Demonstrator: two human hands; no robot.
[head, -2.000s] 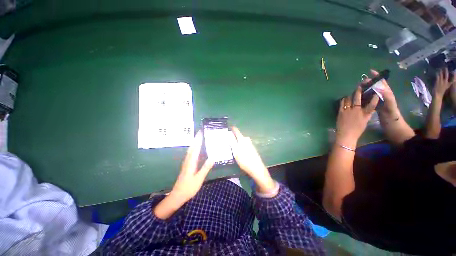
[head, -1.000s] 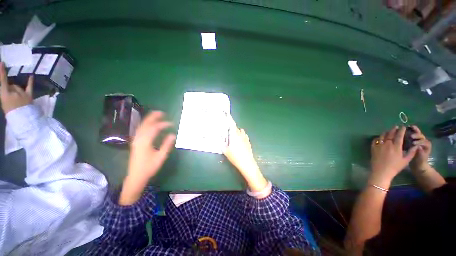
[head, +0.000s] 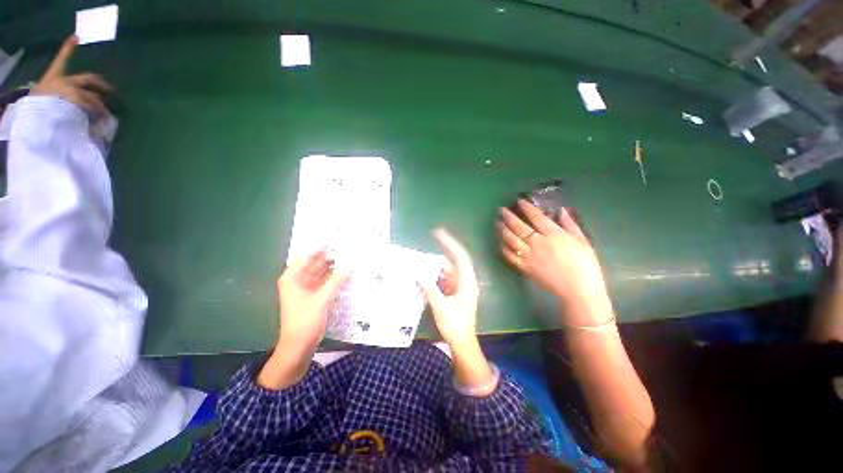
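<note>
A white label sheet (head: 374, 309) with small dark print is held low at the worktop's front edge. My left hand (head: 310, 291) grips its left side with the fingers curled in. My right hand (head: 455, 291) holds its upper right corner between thumb and fingers, the index finger raised. The stack of label sheets (head: 344, 199) lies flat just behind it, its lower part covered by the held sheet. No box is in my hands.
At right, a neighbour's hand (head: 555, 263) rests on a black product box (head: 547, 196). At left, a neighbour's arm (head: 60, 203) reaches to a white paper piece (head: 96, 25). Other paper pieces (head: 296, 51), a thin yellow tool (head: 640, 161) and a pale ring (head: 714, 189) lie beyond.
The black box at my left hand is gone from there. My left hand has moved in to hold a sheet with my right. The right neighbour's hand now covers a box nearer me.
</note>
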